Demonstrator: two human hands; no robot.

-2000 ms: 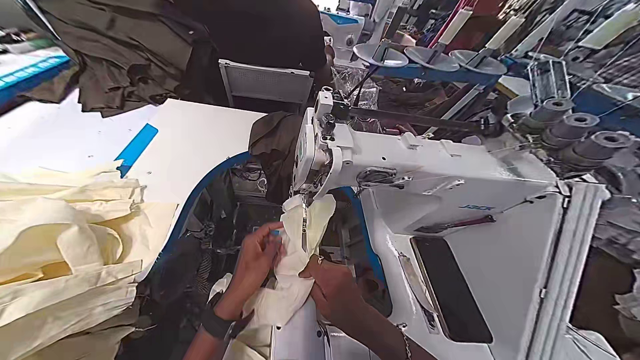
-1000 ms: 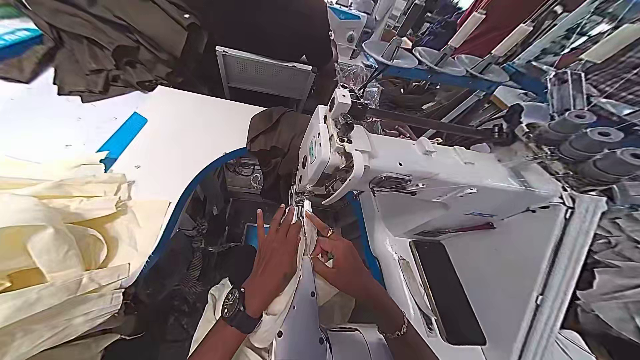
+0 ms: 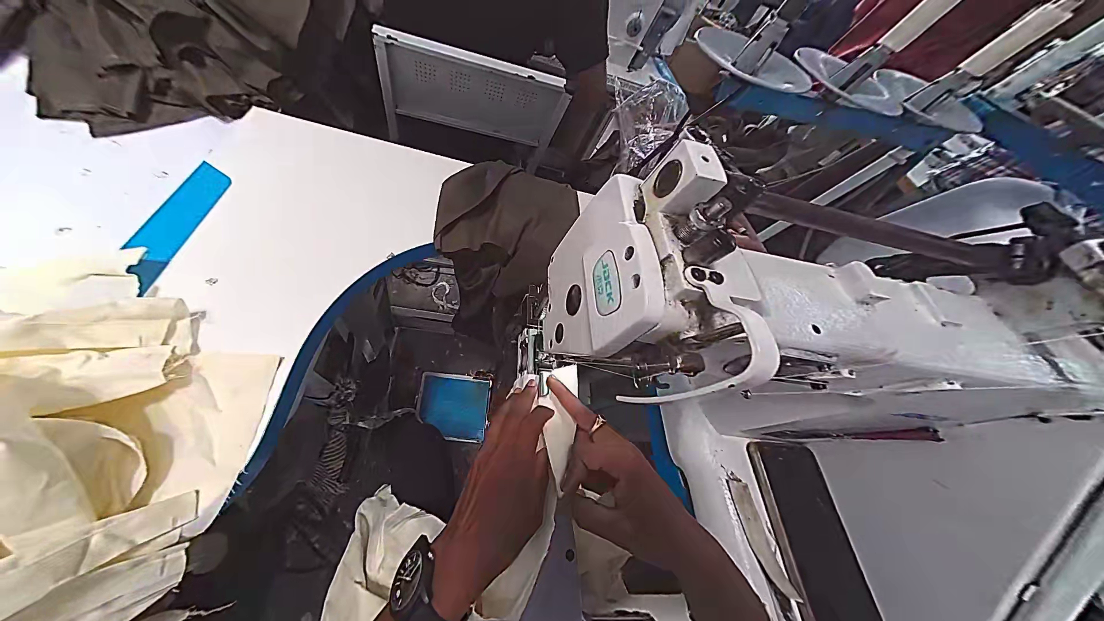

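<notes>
A white industrial sewing machine, marked Jack, stands at the middle and right, its needle area just beyond my fingertips. Cream fabric runs under the presser foot and back along the narrow machine arm, hanging down on both sides. My left hand, with a black watch at the wrist, lies on the fabric's left side, fingertips close to the foot. My right hand, with a ring, has its index finger stretched along the fabric beside the foot and its other fingers curled at the fabric's edge.
A pile of cream fabric pieces lies on the white table at left. Dark cloth hangs over the table's blue edge behind the needle. Thread stands are at upper right. A person in dark clothing is beyond the table.
Both hands have moved forward from below the needle up to the foot. The cream fabric, earlier raised and bunched in front of the needle, now lies flatter along the arm.
</notes>
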